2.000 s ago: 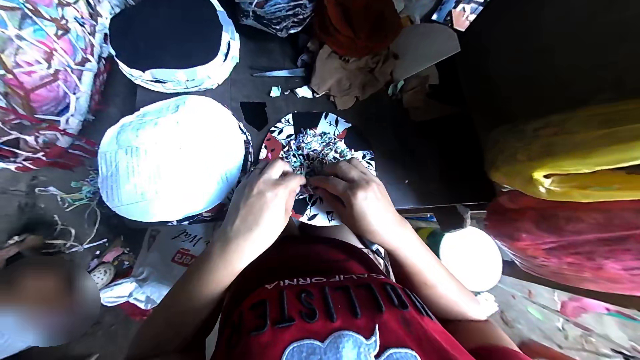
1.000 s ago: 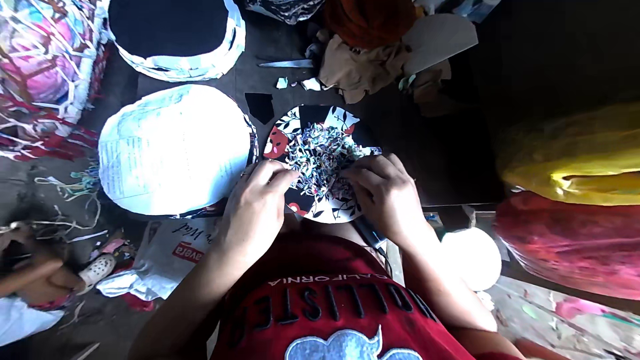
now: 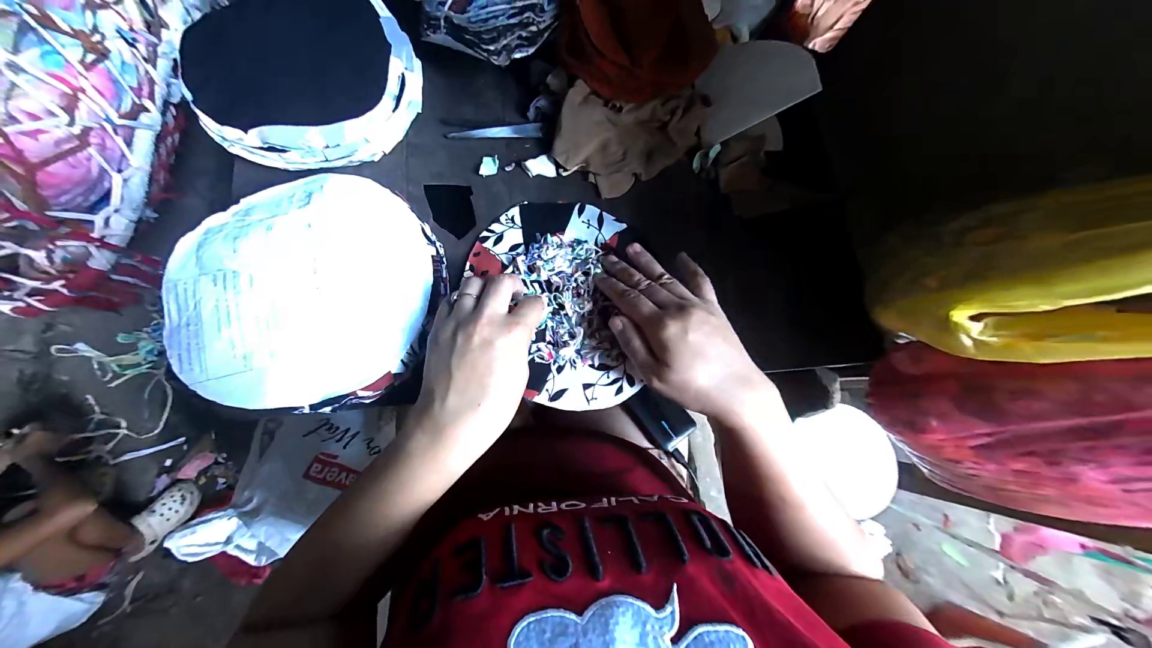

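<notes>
A round patchwork fabric piece (image 3: 589, 385) in black, white and red lies on the dark table near its front edge. Shredded multicoloured scraps (image 3: 569, 297) are heaped over its middle. My left hand (image 3: 481, 337) rests at the left side of the heap, fingers bent and fingertips at the scraps; whether it pinches any is hidden. Flat on the right side of the heap lies my right hand (image 3: 670, 328), its fingers spread. Left of my left hand sits a stack of rounded pieces with a white top (image 3: 301, 292) and patterned fabric edges beneath.
A black round piece with a white rim (image 3: 288, 63), scissors (image 3: 495, 131), a black fabric scrap (image 3: 450, 209) and brown cloth (image 3: 621, 135) lie beyond. Yellow (image 3: 1017, 270) and red wrapped bundles (image 3: 1008, 432) stand right. Another person's leg shows at lower left.
My right hand has gone from bent fingers at the heap's right edge to lying spread over the scraps. Two seconds ago both hands were close together at the heap's near side.
</notes>
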